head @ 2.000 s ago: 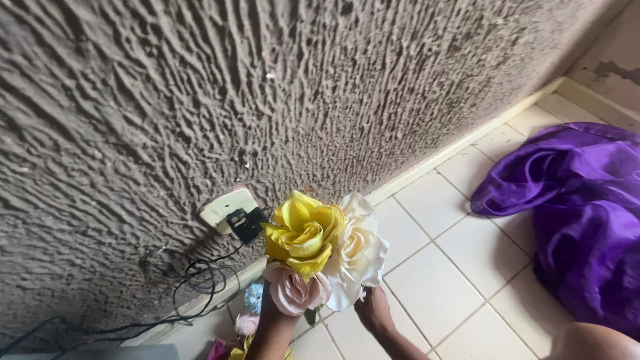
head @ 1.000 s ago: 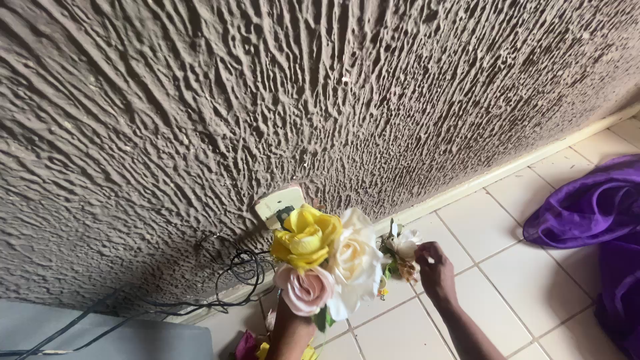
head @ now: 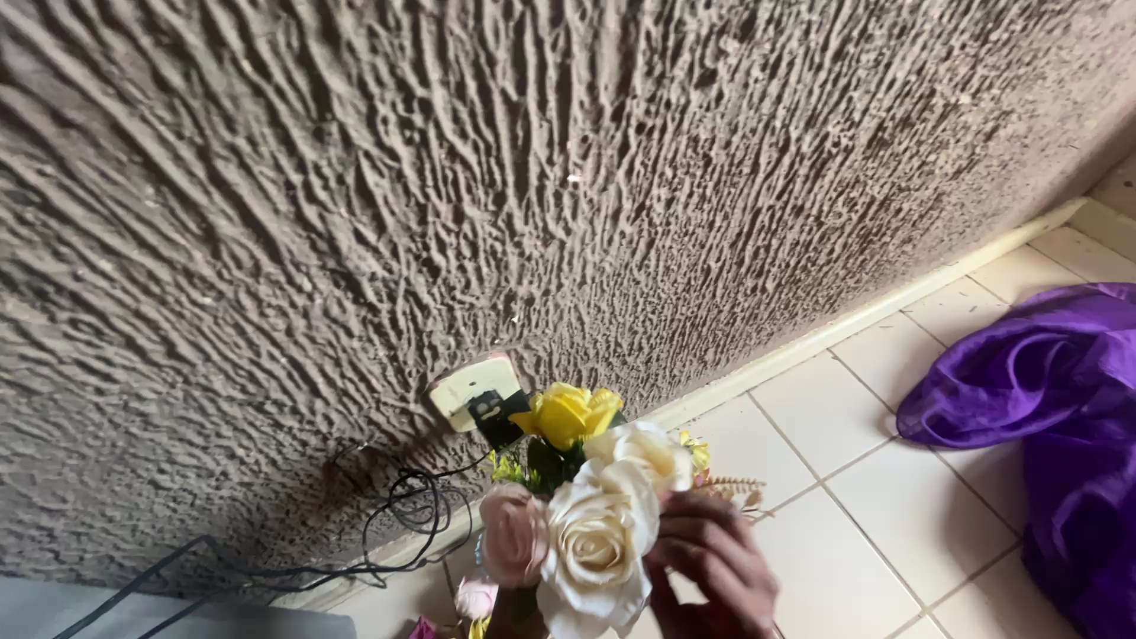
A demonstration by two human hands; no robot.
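Note:
A bunch of artificial flowers is held upright near the lower middle of the head view. It has a yellow rose [head: 568,415], a large cream rose [head: 596,543], a second cream bloom [head: 646,453] beside it and a dusty pink rose [head: 515,534]. My left hand [head: 518,614] is beneath the blooms, mostly hidden, closed around the bunch. At the right side of the cream blooms is my right hand [head: 714,559], fingers bent against the flowers; a small yellow flower [head: 697,451] and a beige fern-like sprig [head: 732,486] stick out above it.
A rough textured wall [head: 532,177] bears a socket with a black plug [head: 495,415]. Its black cable [head: 417,524] coils down past a grey surface [head: 177,612]. Purple fabric [head: 1047,426] lies on the tiled floor [head: 852,541] at right. More artificial flowers [head: 476,598] lie low behind the bunch.
My right hand has come in from the right, where it held a small flower spray, to the bunch. A second cream bloom now shows beside the first. The bunch has tilted.

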